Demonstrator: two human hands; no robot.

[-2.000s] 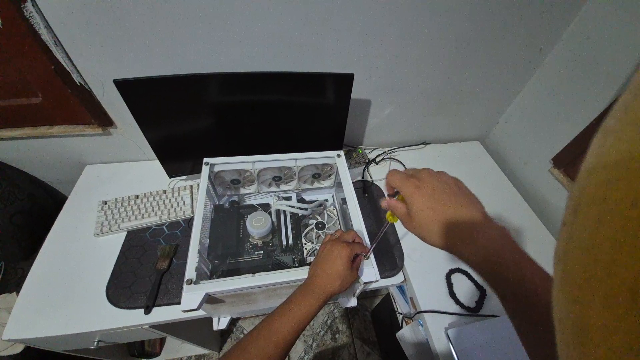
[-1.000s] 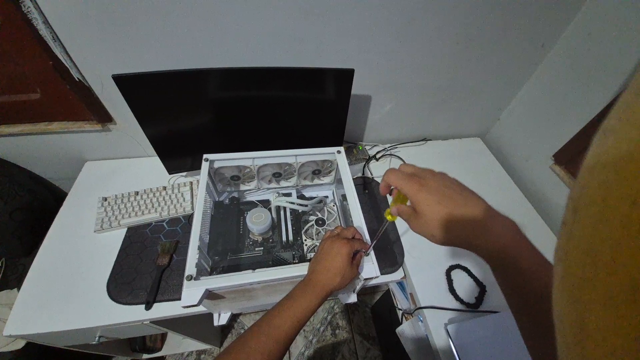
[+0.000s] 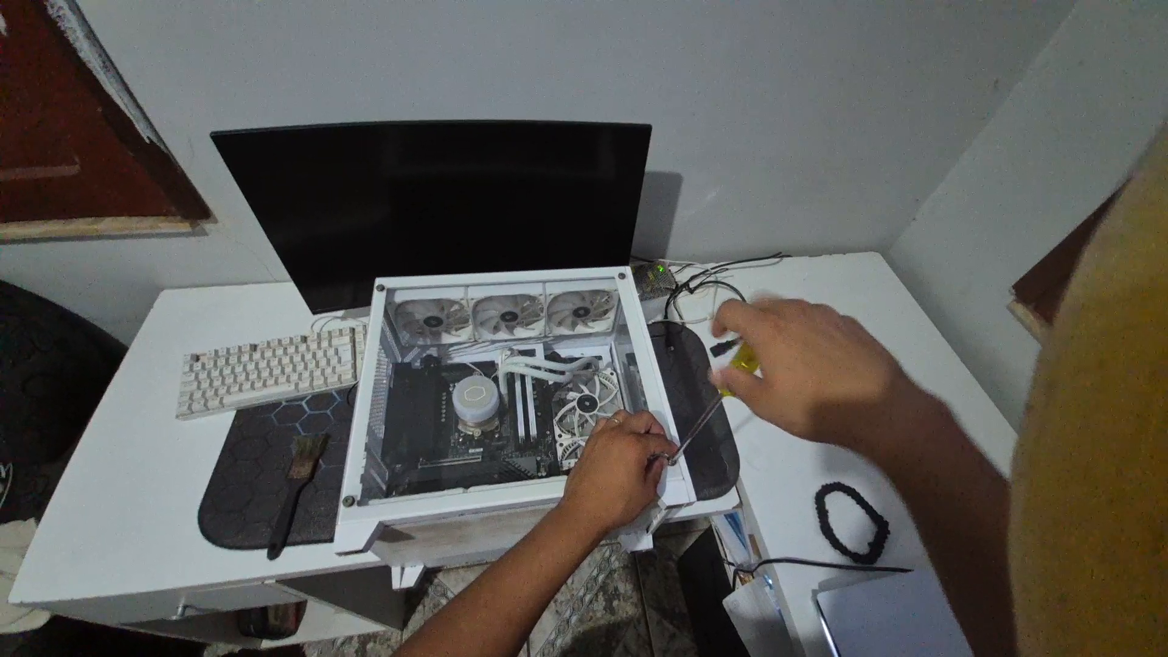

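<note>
A white computer case (image 3: 361, 411) lies on its side on the desk, with a clear panel over its fans, motherboard and round cooler pump head (image 3: 475, 400). My left hand (image 3: 619, 465) rests on the case's near right corner, fingers bent around the screwdriver's tip; whether it pinches a small part is hidden. My right hand (image 3: 794, 365) is just right of the case, its fingers around the yellow and black handle of a screwdriver (image 3: 698, 427). The metal shaft slants down left to the corner by my left fingertips.
A black monitor (image 3: 456, 201) stands behind the case. Left of it are a white keyboard (image 3: 274, 370) and a brush (image 3: 294, 488) on a dark desk mat (image 3: 242, 465). Cables (image 3: 712, 278) lie behind right. A black beaded band (image 3: 852, 522) and a grey flat object (image 3: 890, 616) lie at the right.
My right hand has shifted its grip on the screwdriver handle, its fingers now spread differently and partly blurred. My left hand stays at the same corner of the case.
</note>
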